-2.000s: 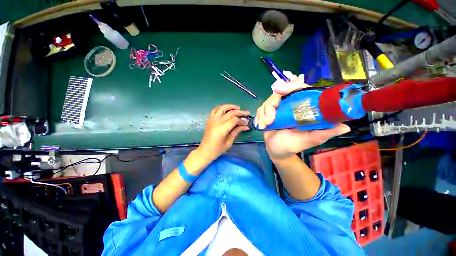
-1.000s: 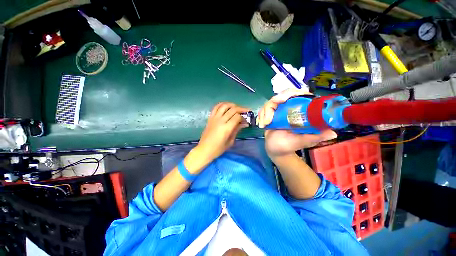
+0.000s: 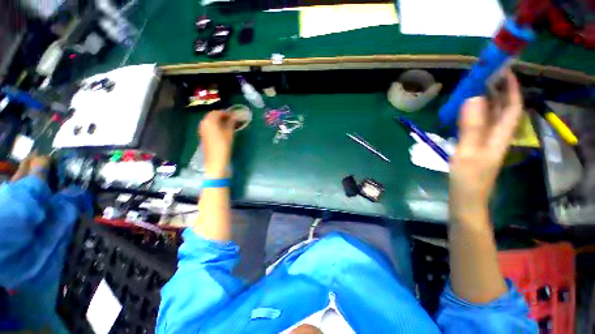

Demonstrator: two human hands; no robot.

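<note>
An opened small device point(image 3: 372, 190), with pale and gold patches inside its black case, lies on the green mat. A black housing half point(image 3: 350, 186) lies beside it. My left hand point(image 3: 216, 137) is at the rim of the round clear dish point(image 3: 242, 118), fingertips together; whether they hold anything is hidden. My right hand point(image 3: 484, 140) is raised at the right, fingers apart, beside the blue barrel of the electric screwdriver point(image 3: 471, 81), which is tilted and blurred. Tweezers point(image 3: 368, 147) lie right of centre.
Wire leads point(image 3: 284, 124), a white bottle point(image 3: 250, 93), a pale round pot point(image 3: 413, 90) and a blue pen point(image 3: 427, 139) on tissue are on the mat. A raised shelf edge point(image 3: 339, 60) runs behind. Red tray point(image 3: 536, 267) at lower right. Another person's sleeve point(image 3: 32, 222) at far left.
My left hand has moved from the device to the dish. My right hand has moved up and right and opened beside the screwdriver. The device now lies on the mat. The view has shifted.
</note>
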